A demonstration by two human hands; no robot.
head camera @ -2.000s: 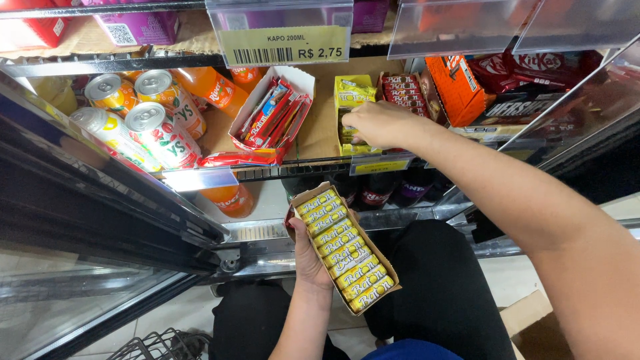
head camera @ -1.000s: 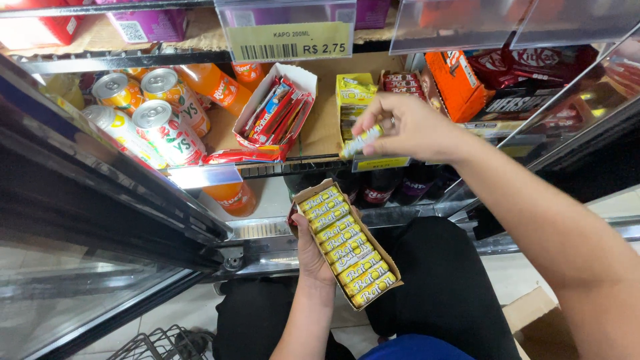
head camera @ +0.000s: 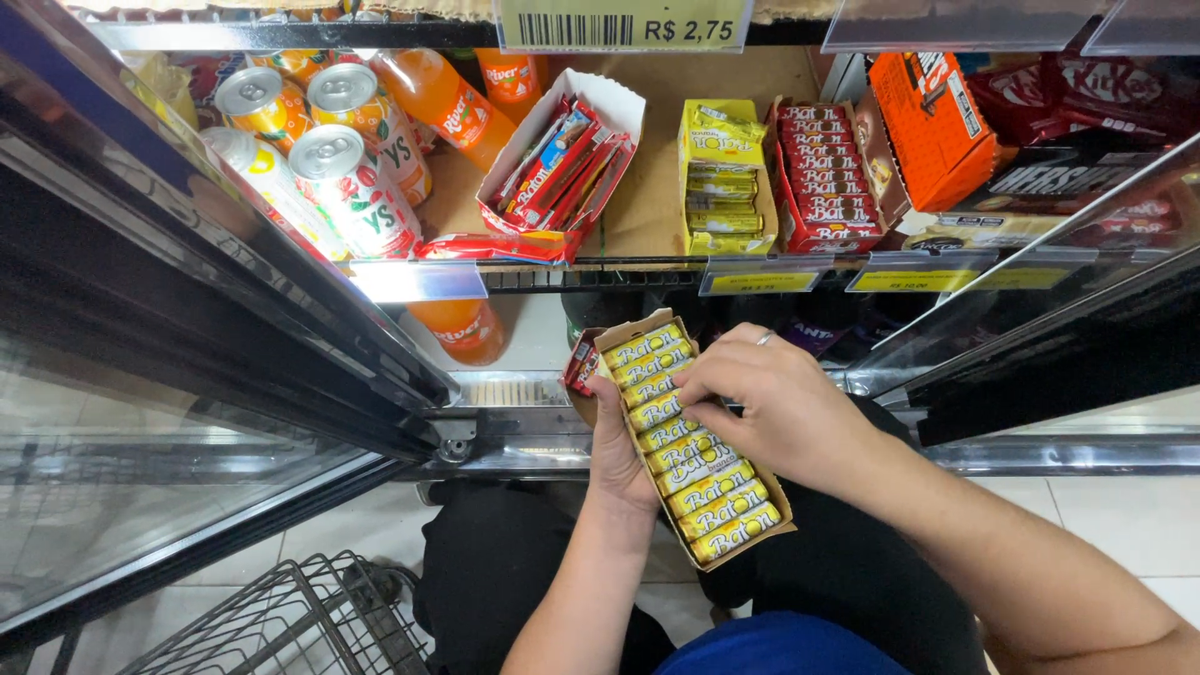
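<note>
My left hand [head camera: 623, 455] holds a cardboard box of yellow-wrapped Baton chocolate bars [head camera: 722, 511], tilted below the shelf edge. A red package [head camera: 583, 361] shows partly behind this box. My right hand [head camera: 773, 408] is over the box's upper right side, fingertips at the bars; whether a bar is pinched between them cannot be told. On the shelf stands a yellow Baton box [head camera: 722, 141] holding several bars, with a red Baton box [head camera: 830, 178] right beside it. Farther left, an open white-and-red box [head camera: 614, 103] contains loose red-wrapped bars.
Drink cans [head camera: 352, 192] and orange soda bottles [head camera: 450, 103] fill the shelf's left. An orange Hershey's box [head camera: 928, 131] and KitKat packs [head camera: 1111, 89] lie right. Glass doors flank me; the left door's frame [head camera: 309, 244] is near. A wire basket [head camera: 300, 619] is at lower left.
My right hand was in the yellow shelf box, then came out with a yellow bar. It has since moved down to the box in my left hand.
</note>
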